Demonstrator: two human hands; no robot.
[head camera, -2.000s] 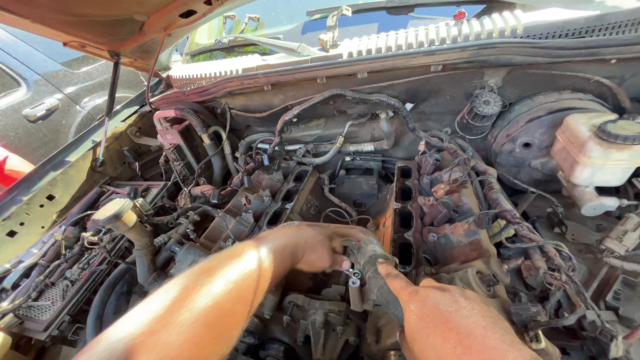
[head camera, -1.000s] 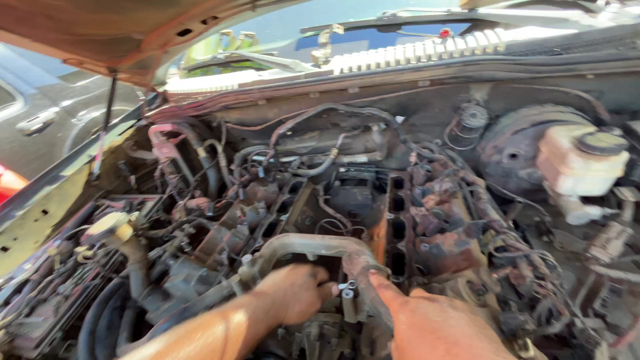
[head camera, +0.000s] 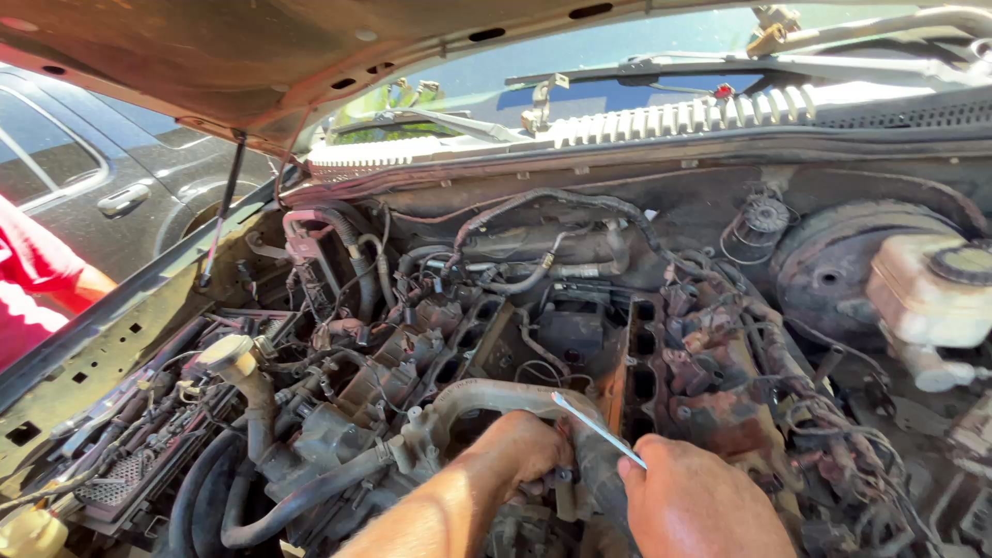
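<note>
My right hand grips a slim metal tool, its kind unclear, with the shaft pointing up and left across a thick, dirty coolant hose. Under the bend of that hose, my left hand has its fingers curled near a small metal fitting; whether it holds anything is hidden. Behind both hands lies the engine valley, with the open intake ports of one cylinder head on the right and a matching row on the left.
A propped hood hangs above at the left. The oil filler neck rises at left, the brake fluid reservoir at right. Wiring harnesses run along the right side. A person in a red shirt is beyond the fender.
A slim metal tool now shows in my right hand, which has moved back from the hose. My left hand remains by the hose bend. Part of a person in red now shows more at the left.
</note>
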